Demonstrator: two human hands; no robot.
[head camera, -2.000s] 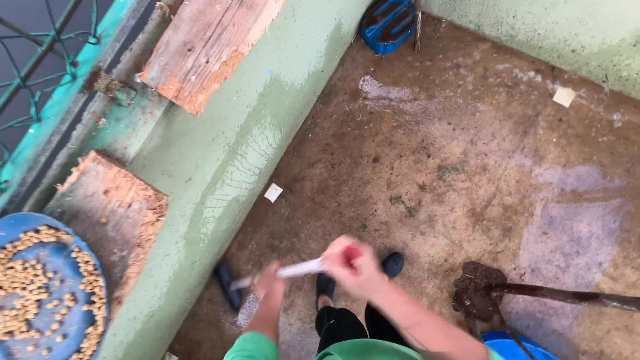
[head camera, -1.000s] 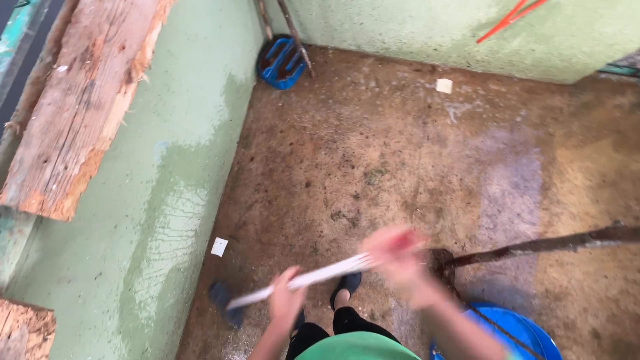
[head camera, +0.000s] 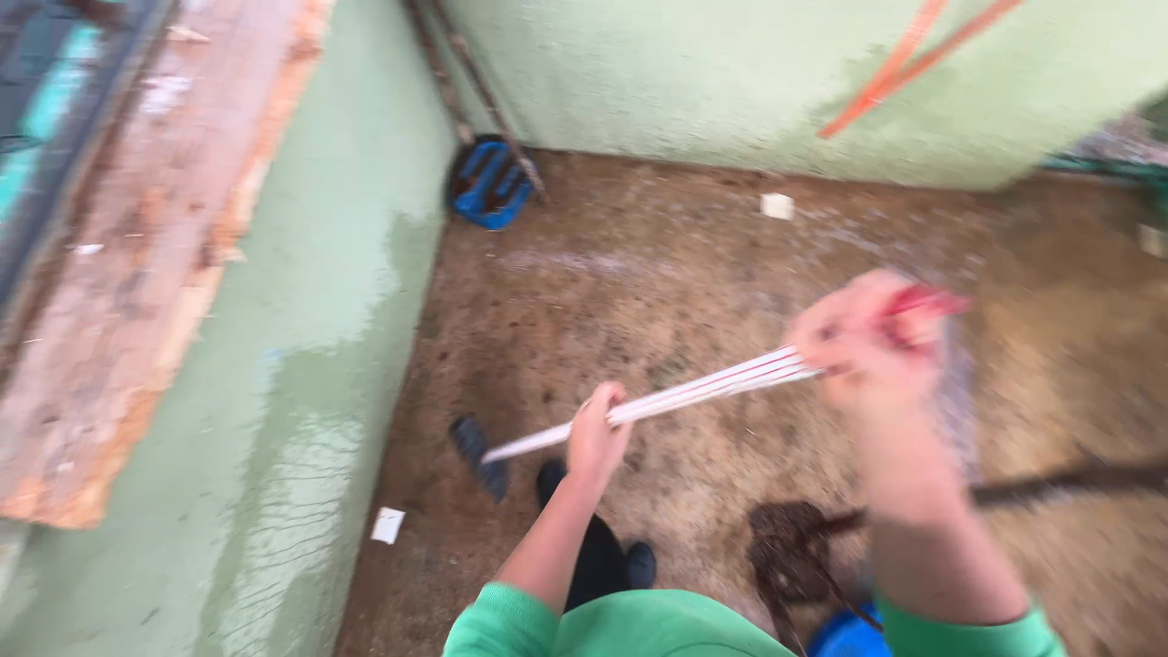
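Observation:
Both my hands are on a long white handle with red stripes (head camera: 712, 388), which slants down to the left. My left hand (head camera: 599, 433) is closed around its middle part. Near the upper end, my right hand (head camera: 867, 333) grips it, blurred, with something red at the fist. At the handle's lower end a dark broom or brush head (head camera: 479, 456) is over the wet brown floor, close to the left green wall. Whether it presses on the floor cannot be told. My dark shoes stand just to the right of the head.
A blue slotted basket (head camera: 493, 187) sits in the far corner beside two sticks. A dirt-caked tool head (head camera: 789, 552) with a dark pole lies near a blue container (head camera: 850, 634) at the lower right. Orange strips (head camera: 881, 87) hang on the far wall; a rough wooden board (head camera: 173, 228) tops the left wall.
The view has shifted a lot, with more of the far wall showing. My hands still hold the handle, and the plate of pellets seen at the left earlier is out of view.

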